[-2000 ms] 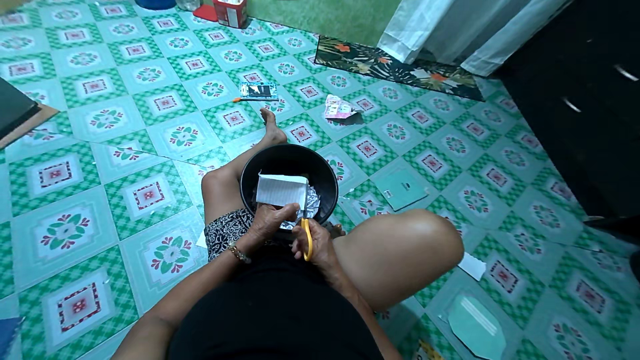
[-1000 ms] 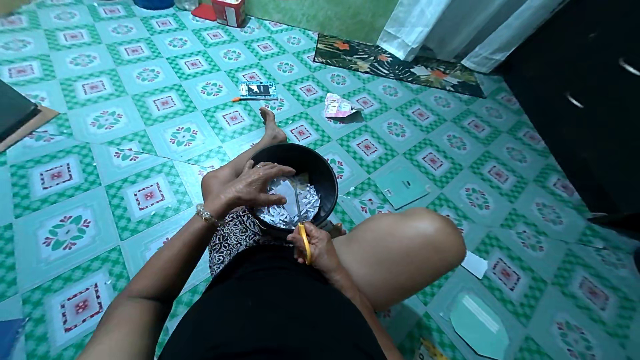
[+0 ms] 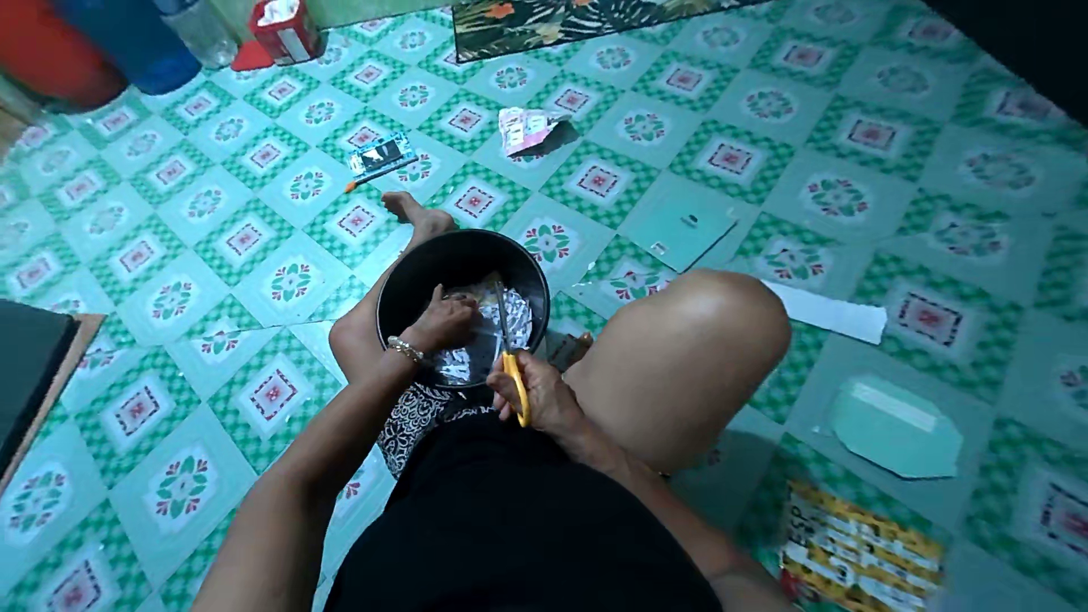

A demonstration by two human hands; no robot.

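Observation:
A round black pot or basin (image 3: 531, 255) stands between my legs, with silvery-white cut scraps (image 3: 517, 313) inside. My left hand (image 3: 446, 319), with a beaded bracelet at the wrist, reaches down into it over the scraps; its fingertips are partly hidden, and whether it grips anything cannot be told. My right hand (image 3: 535, 391) holds scissors (image 3: 515, 387) by their yellow-orange handles at the near rim. The blades point away from me over the scraps and look closed or nearly so.
Beyond my foot lie a blue packet (image 3: 382, 155) and an orange-tipped pen-like item (image 3: 365, 181). A crumpled pink-white paper (image 3: 527, 132), a green folder-like sheet (image 3: 680, 223), a white strip (image 3: 829, 312), a clear plastic piece (image 3: 897, 427) and a yellow printed packet (image 3: 858, 544) lie on the patterned floor.
Two seconds ago my left hand held a white folded piece at the scissors; one second ago it was spread above the basin. Now it is down inside, without that piece visible. The view has shifted.

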